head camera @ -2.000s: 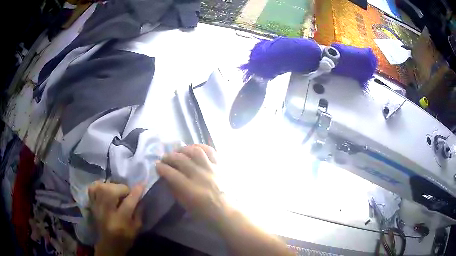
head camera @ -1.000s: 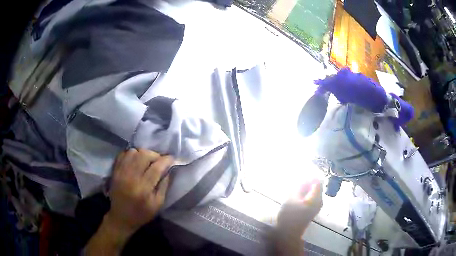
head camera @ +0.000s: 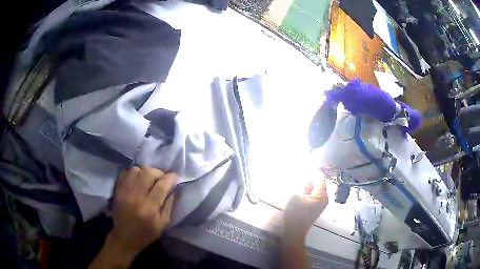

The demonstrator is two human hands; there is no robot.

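Observation:
The garment panels (head camera: 205, 152), light grey with dark grey parts, lie bunched left of the needle area. My left hand (head camera: 142, 202) has its fingers curled on their near edge and grips the cloth. My right hand (head camera: 305, 206) is raised just left of the needle area, its fingertips close together in strong lamp glare. I cannot tell if it holds anything. The white sewing machine (head camera: 363, 142) stands at the right. Its presser foot and needle are lost in glare. A narrow light strip with a dark edge (head camera: 240, 121) lies at the panels' right side.
A dark grey panel (head camera: 118, 55) is piled at upper left. A purple fluffy roll (head camera: 368, 101) sits on the machine head, with an oval disc (head camera: 322, 126) beside it. Scissors (head camera: 368, 252) lie at lower right. Ruler tape (head camera: 234, 234) runs along the front edge.
My right hand has left the garment and moved right to the needle area. My left hand stays on the cloth. The view has swung, showing more of the machine's end.

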